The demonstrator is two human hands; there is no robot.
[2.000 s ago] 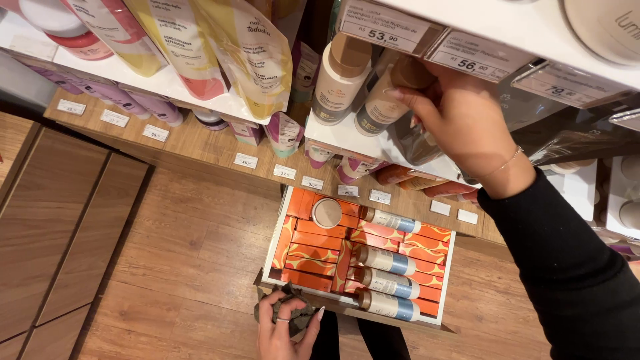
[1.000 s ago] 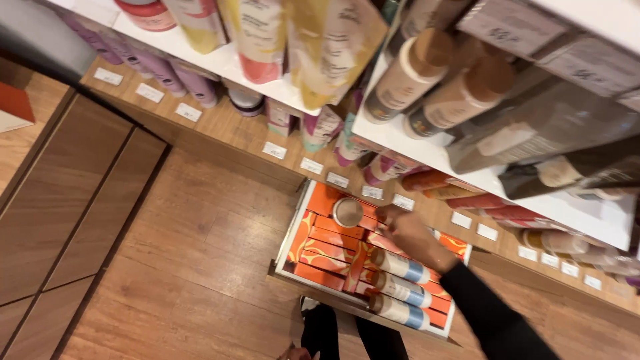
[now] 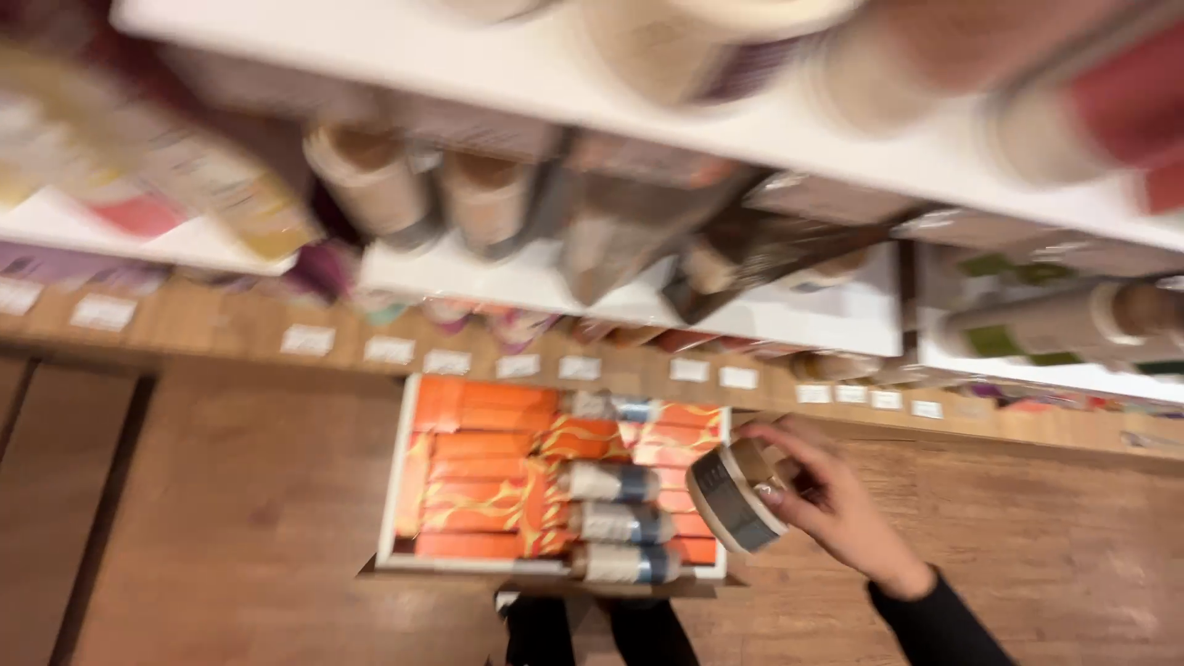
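Note:
My right hand [image 3: 832, 504] grips a round cosmetic jar [image 3: 735, 495] by its brown lid; the jar is tilted, with a dark band on its side, over the right edge of an open drawer [image 3: 400, 481]. Inside the drawer lie orange patterned boxes [image 3: 476, 453]. Several small bottles with white and blue labels [image 3: 610, 523] lie on their sides across the boxes, one of them [image 3: 606, 407] near the back. My left hand is out of view.
Above the drawer, a white shelf [image 3: 805, 319] bears bottles [image 3: 486, 203] and pouches [image 3: 638, 222]. A wooden ledge with price tags [image 3: 578, 368] runs below it. Wooden cabinet fronts [image 3: 69, 472] stand at the left, over a wooden floor [image 3: 268, 518].
My right hand was at a shelf bottle, then in the drawer beside the round jar; now it holds the jar at the drawer's right. My left hand has left view. The view has shifted.

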